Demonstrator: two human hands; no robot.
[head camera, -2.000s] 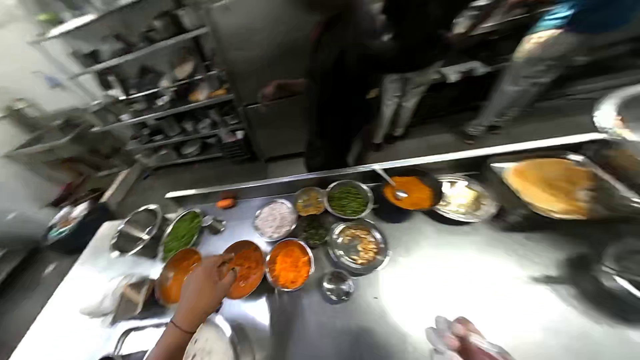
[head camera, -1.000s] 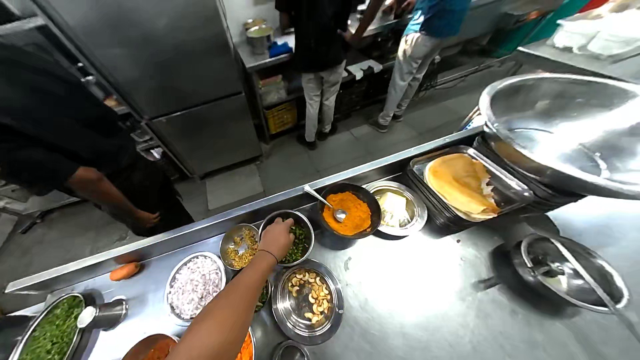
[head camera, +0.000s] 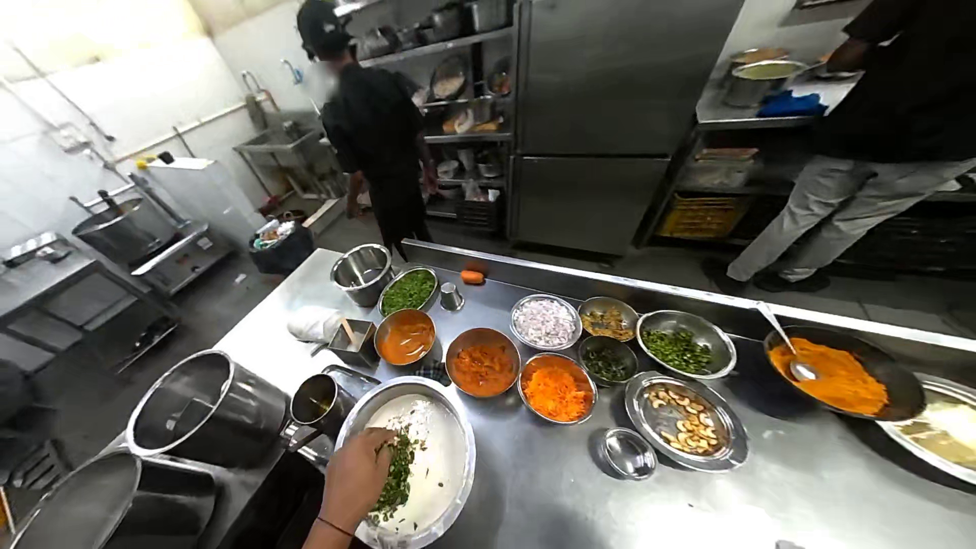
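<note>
My left hand (head camera: 362, 476), with a dark cord at the wrist, is over a steel bowl (head camera: 463, 488) of white batter (head camera: 438, 465). Its fingers are curled at chopped greens (head camera: 396, 476), some of which lie loose on the batter. My right hand cannot be made out; only a small pale tip shows at the bottom edge. Right of the bowl are bowls of orange paste (head camera: 482, 366), grated carrot (head camera: 557, 390), chopped onion (head camera: 544, 322), chopped green vegetable (head camera: 675, 347) and dark green leaves (head camera: 608, 360). A steel plate (head camera: 732, 450) holds cashew nuts (head camera: 686, 418).
Large steel pots (head camera: 221, 412) stand at left, beside a small steel container (head camera: 320, 400). A black pan (head camera: 903, 381) of orange mash holds a spoon (head camera: 801, 370). A raised ledge (head camera: 686, 293) runs behind the bowls. A co-worker (head camera: 374, 145) and another person (head camera: 877, 152) stand beyond.
My left hand has moved from the bowl of chopped green vegetable to the bowl of white batter. The view has swung left since one second ago.
</note>
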